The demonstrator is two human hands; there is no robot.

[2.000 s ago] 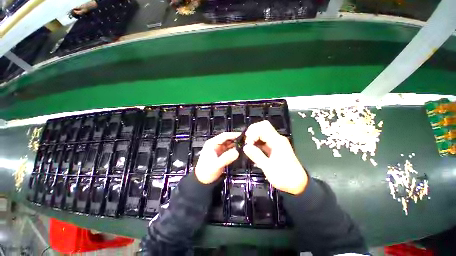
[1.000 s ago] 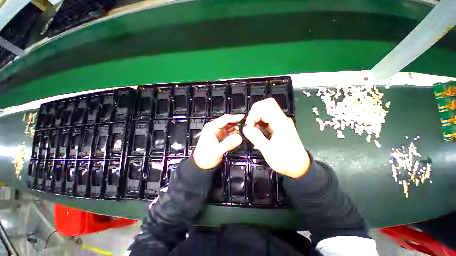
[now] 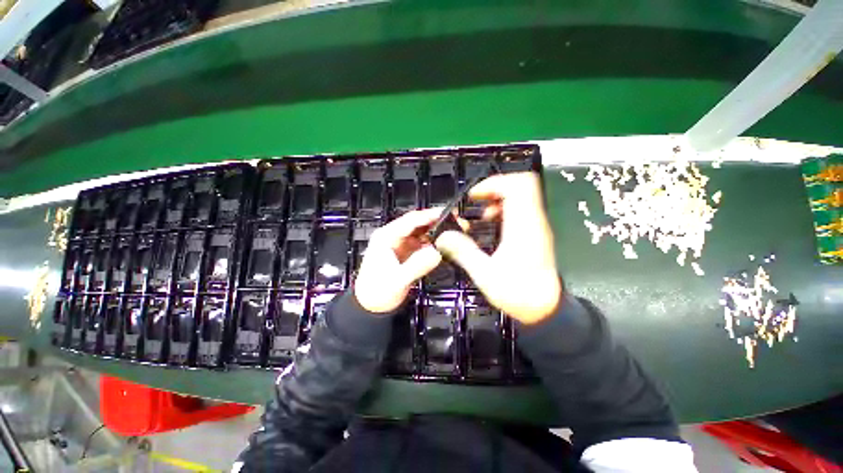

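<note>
My left hand [image 3: 392, 264] and my right hand [image 3: 514, 251] are close together above the right-hand blister tray [image 3: 319, 226]. Between their fingertips they hold a small black housing [image 3: 450, 218], seen as a thin dark slanting piece. Fingers cover much of it. The right hand is slightly blurred. A second glossy black blister tray [image 3: 148, 268] lies end to end with it on the left. Both trays have rows of rectangular pockets with dark pieces in them.
Right of the trays lie a heap of cream-white parts [image 3: 652, 205], a smaller mixed heap [image 3: 758, 309] and green circuit boards [image 3: 825, 208] at the edge. The green conveyor [image 3: 388, 115] runs behind. Red stools [image 3: 148, 406] show below.
The view has tilted downward since the oldest frame. The right fingers have lifted and spread a little, and more of the dark piece now shows between the hands.
</note>
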